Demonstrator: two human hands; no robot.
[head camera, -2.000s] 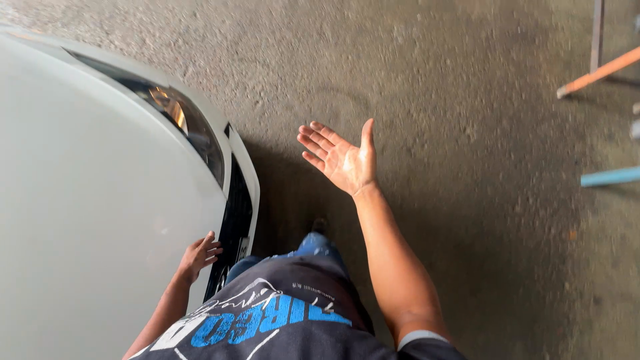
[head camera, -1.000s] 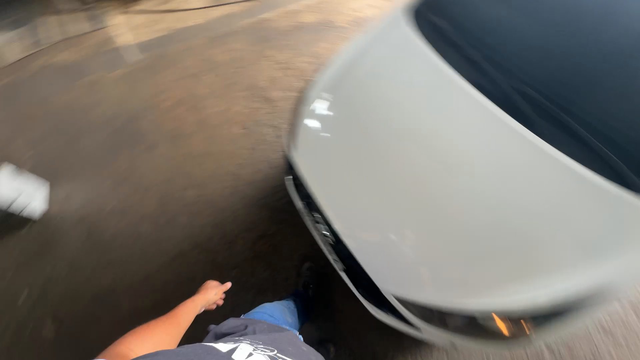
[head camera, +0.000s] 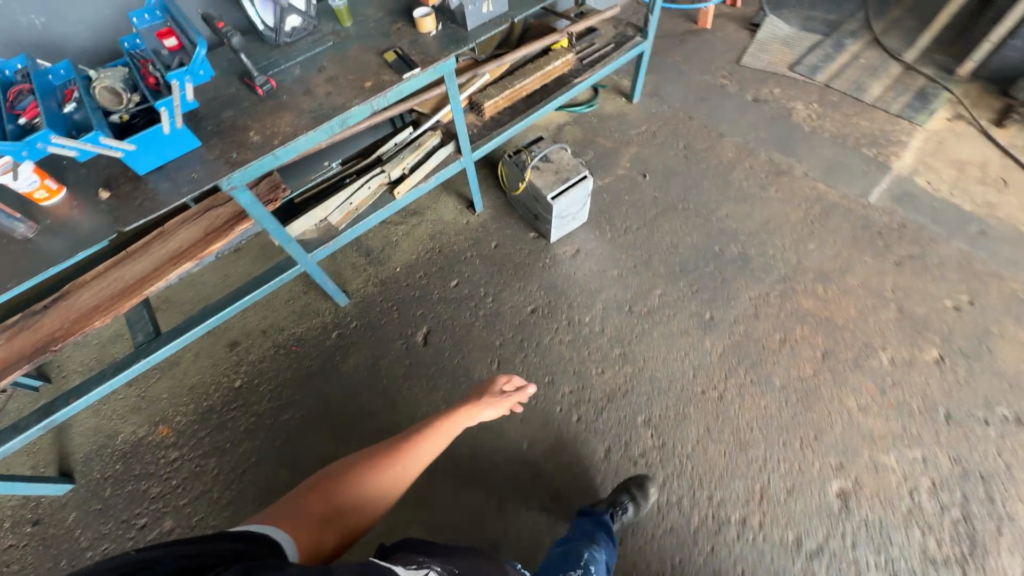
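Note:
My left hand (head camera: 500, 398) hangs over the rough concrete floor, its fingers loosely curled and nothing seen in it. It touches nothing; nearest are the floor and my dark shoe (head camera: 630, 498), below and to its right. Out of view is my right hand. At upper left, a dark-topped workbench (head camera: 312, 100) with a blue metal frame bears an unfolded blue cantilever toolbox (head camera: 164, 148), a black and red cordless power tool (head camera: 236, 50), a clear-lensed vehicle lamp (head camera: 280, 18), a small tan cup (head camera: 425, 20) and a cup of greenish liquid (head camera: 342, 11).
A grey metal box (head camera: 570, 206) with a cable stands on the floor by the bench legs. A long wooden plank (head camera: 136, 276) and wood scraps (head camera: 392, 172) lie on the bench's lower frame. At upper right are floor mats (head camera: 868, 68) and a black cable (head camera: 912, 72).
The view has swung from the light-coloured car to the workbench. My left hand, at the car's front two seconds ago, is now over bare floor; my right hand has left the view.

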